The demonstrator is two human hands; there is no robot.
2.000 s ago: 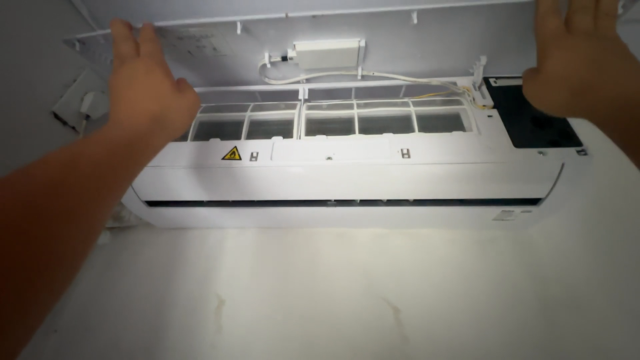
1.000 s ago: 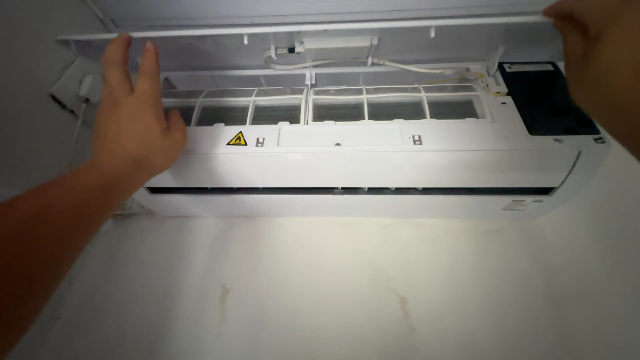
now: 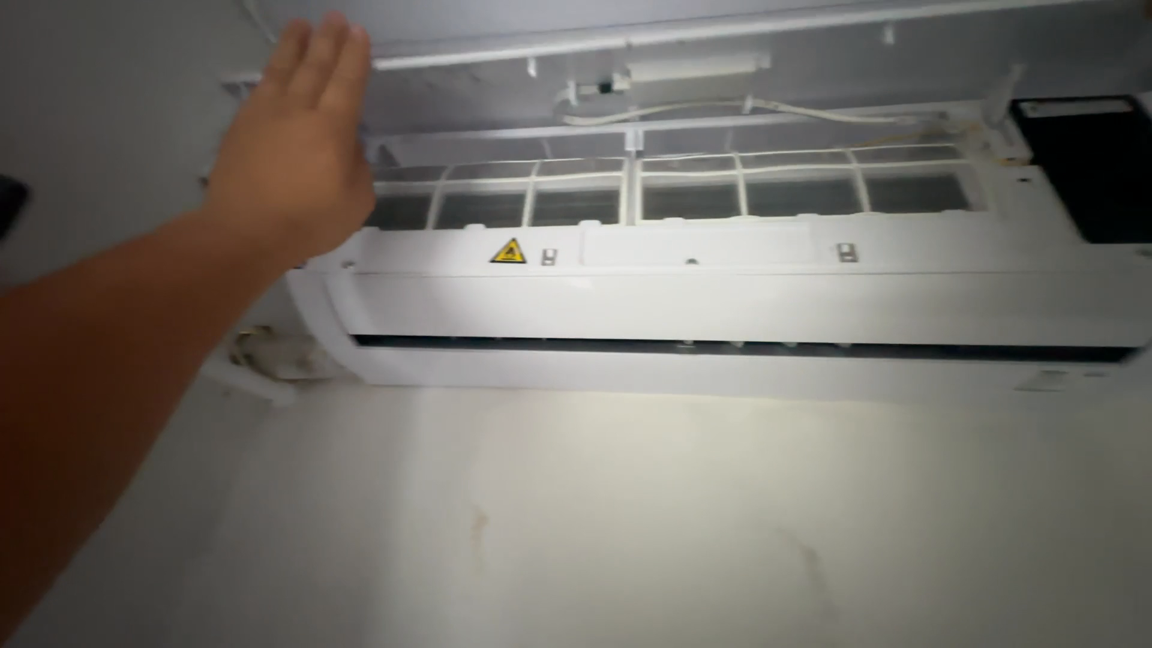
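A white wall-mounted air conditioner indoor unit (image 3: 702, 301) spans the view, its front panel (image 3: 810, 76) lifted and exposing the framed mesh air filters (image 3: 576, 205). My left hand (image 3: 301, 139) is raised at the unit's left end, palm toward the panel and fingers up near its edge; whether they touch cannot be told. A white cable (image 3: 666, 112) runs from a small white module (image 3: 693, 67) on the panel's inner side toward the right end. Beside the filters at the right is a black cover (image 3: 1093, 171). My right hand is out of view.
Below the unit is a pale wall (image 3: 630, 513) with brownish marks. Pipework (image 3: 283, 355) shows at the unit's lower left, partly behind my forearm. A dark object (image 3: 11, 207) cuts into the left edge. A yellow warning triangle (image 3: 508, 252) is on the casing.
My right hand, at the panel's right end in both earlier frames, has gone out of view. My left hand remains at the left end. The view has moved closer and left.
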